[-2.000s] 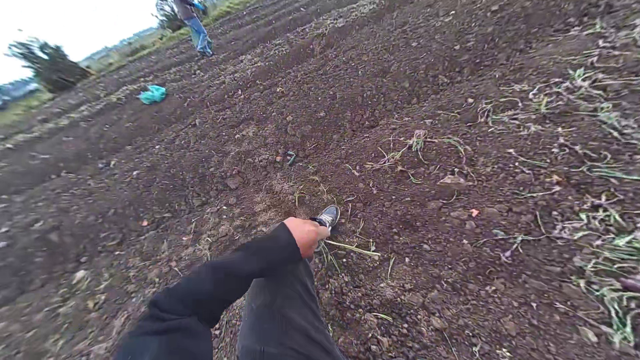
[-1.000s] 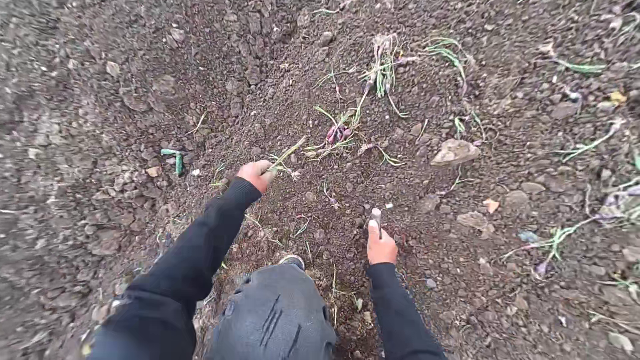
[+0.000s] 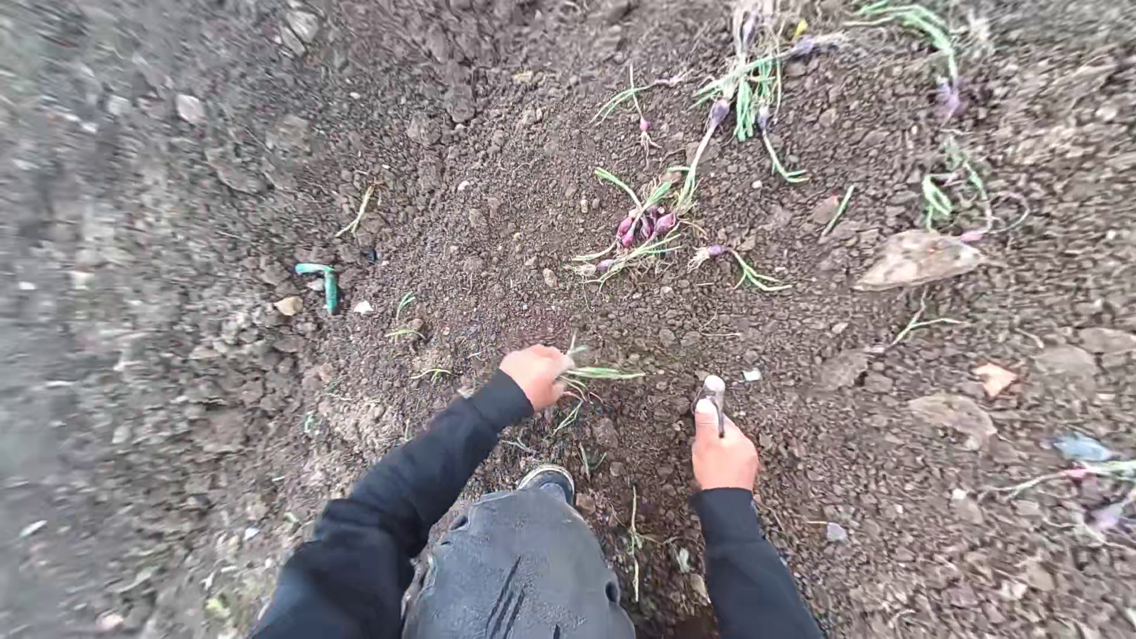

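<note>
My left hand (image 3: 537, 376), at the centre, is closed around some thin green onion leaves (image 3: 605, 373) that stick out to its right. To its right, my right hand (image 3: 725, 451) grips a short tool by its pale rounded handle (image 3: 713, 388); the rest of the tool is hidden or too small to tell. Beyond both hands a small cluster of red-purple onions (image 3: 646, 225) with green tops lies on the soil, with a single small onion (image 3: 710, 254) just right of it. A larger bunch of pulled onion plants (image 3: 753, 73) lies farther off.
Loose, stony soil surrounds me. A large flat stone (image 3: 920, 259) lies at the right, near an orange shard (image 3: 995, 379). More onion plants (image 3: 1109, 510) lie at the right edge. A bent green piece (image 3: 329, 286) is on the left. My shoe (image 3: 548, 479) shows below my left hand.
The view has swung down from the wider field. Since one second ago, my left hand has moved right and nearer my right hand. The long stalk it held then no longer shows; thin green leaves do.
</note>
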